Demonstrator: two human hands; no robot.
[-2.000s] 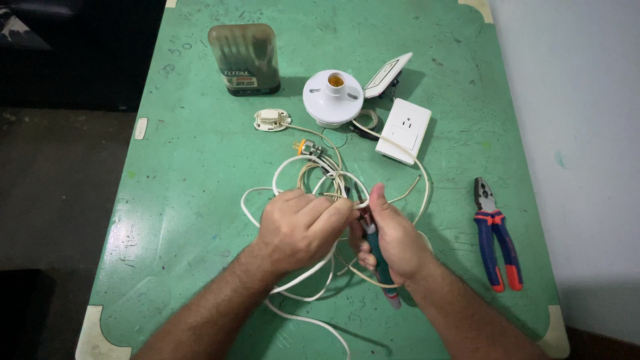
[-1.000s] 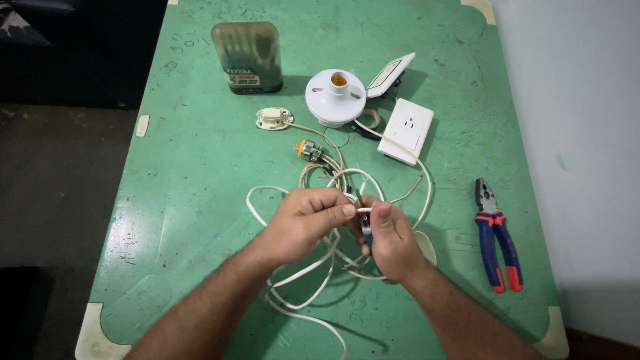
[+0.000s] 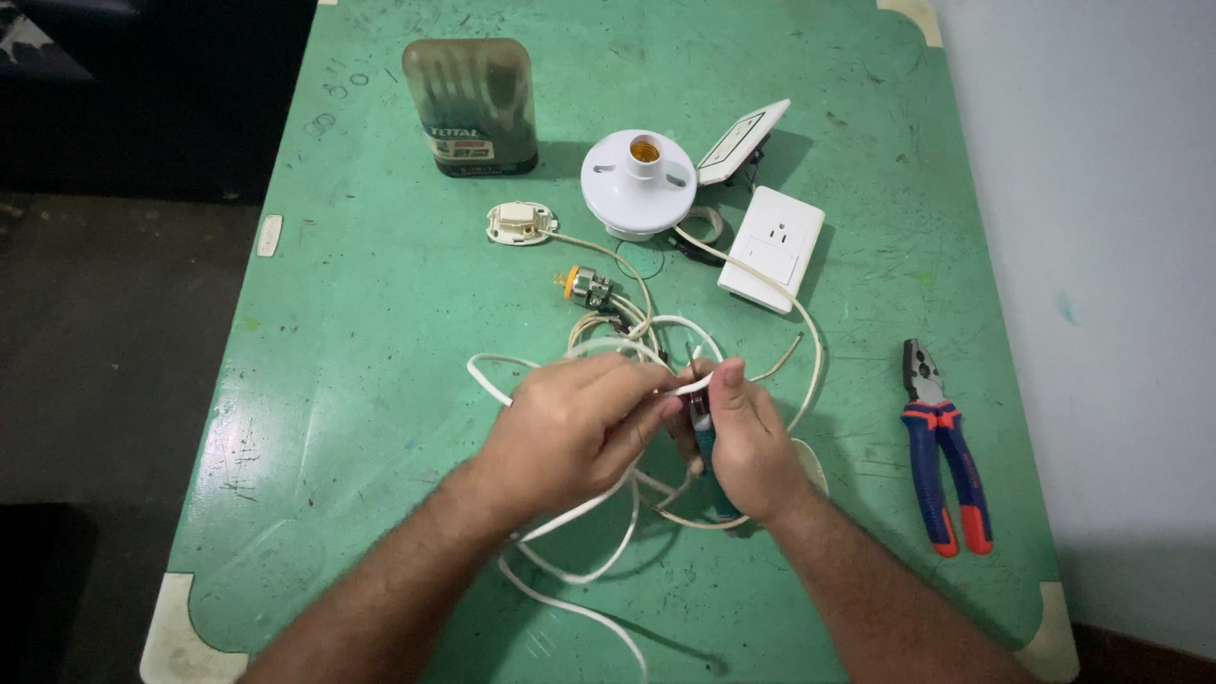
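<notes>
My left hand [image 3: 584, 427] pinches a white electrical cable [image 3: 698, 384] between thumb and fingers. Close beside it, my right hand [image 3: 750, 427] is closed around a hand tool with a dark green handle [image 3: 711, 456]; its kind cannot be told, since the fingers hide much of it. The cable runs across the tool's upper end, by my right thumb. Loops of white cable [image 3: 608, 565] lie under and around both hands. Just beyond them are a plug with an orange face and metal clamp [image 3: 587, 286] and a bundle of beige wires [image 3: 594, 328].
Beyond the hands on the green table [image 3: 380, 313] are a white lamp holder [image 3: 638, 185], a wall switch plate [image 3: 746, 142], a white outlet plate [image 3: 774, 249], a small opened switch [image 3: 519, 222] and a translucent tool case [image 3: 472, 109]. Combination pliers [image 3: 940, 446] lie at the right.
The tool's green handle, largely hidden a second ago, shows again below my right hand. Both hands have stayed close together at the cable.
</notes>
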